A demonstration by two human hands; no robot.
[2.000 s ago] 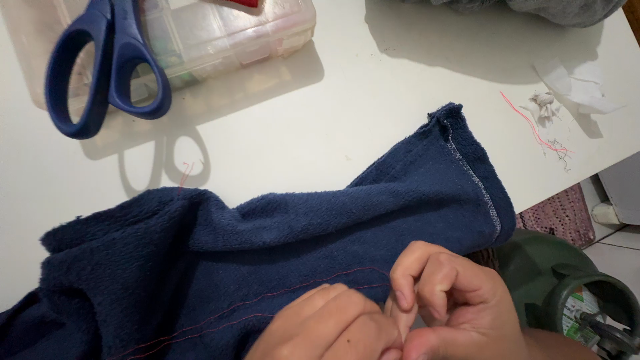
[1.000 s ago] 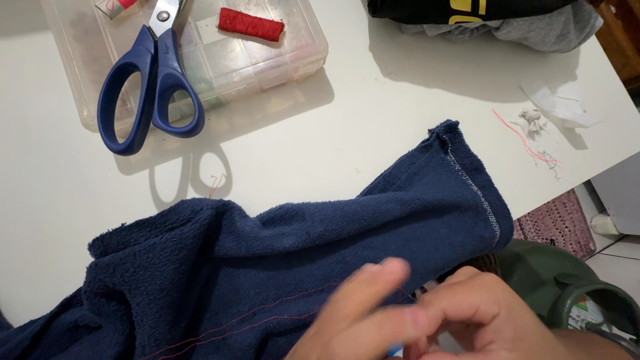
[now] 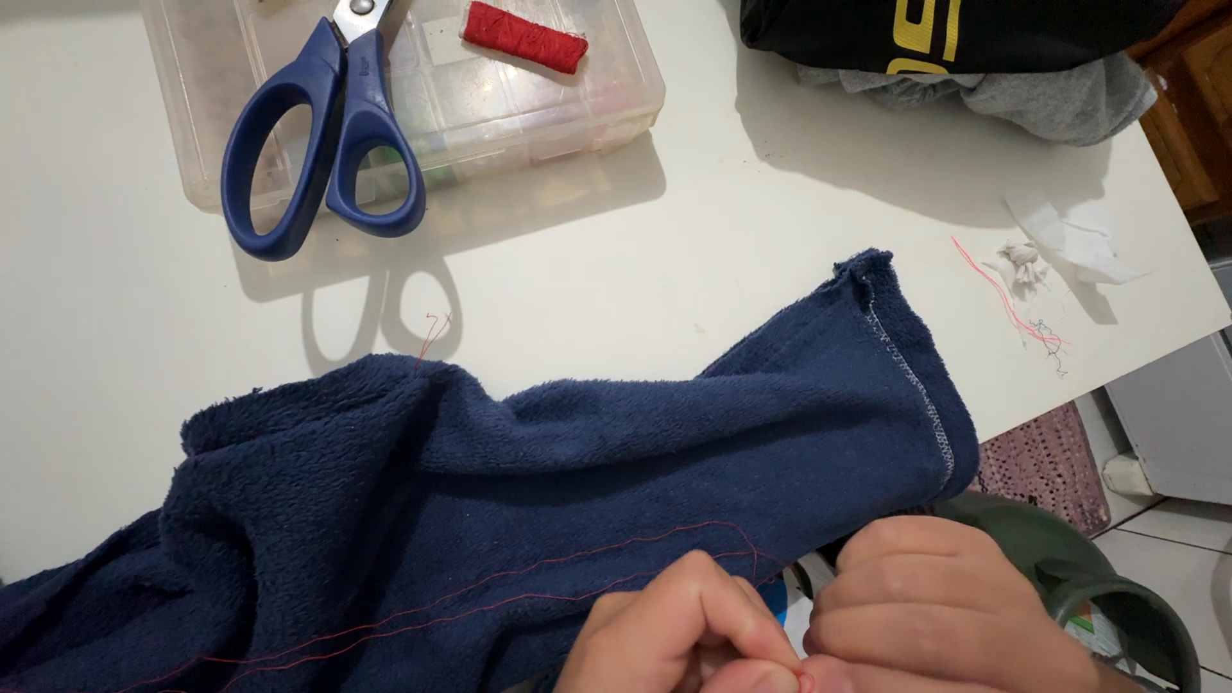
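Observation:
Navy-blue fleece fabric (image 3: 616,433) with a white stitched seam near its right end lies across the table and over its front edge. Red thread (image 3: 462,584) runs in two strands over it toward my hands. At the bottom, my left hand (image 3: 683,635) pinches the red thread between thumb and forefinger. My right hand (image 3: 934,606) is curled, its fingertips meeting the left ones at a small loop of that thread. Whether a needle is there cannot be seen.
Blue-handled scissors (image 3: 332,135) and a red thread spool (image 3: 525,37) rest on a clear plastic box (image 3: 616,115). Black and grey clothes (image 3: 1049,96) lie back right, near thread scraps (image 3: 1011,308) and white paper (image 3: 1078,236). A green container (image 3: 1136,597) stands lower right.
My hands have come together at the thread, where the left fingers were spread a second ago. The view has shifted, bringing the red spool and the black cloth into sight.

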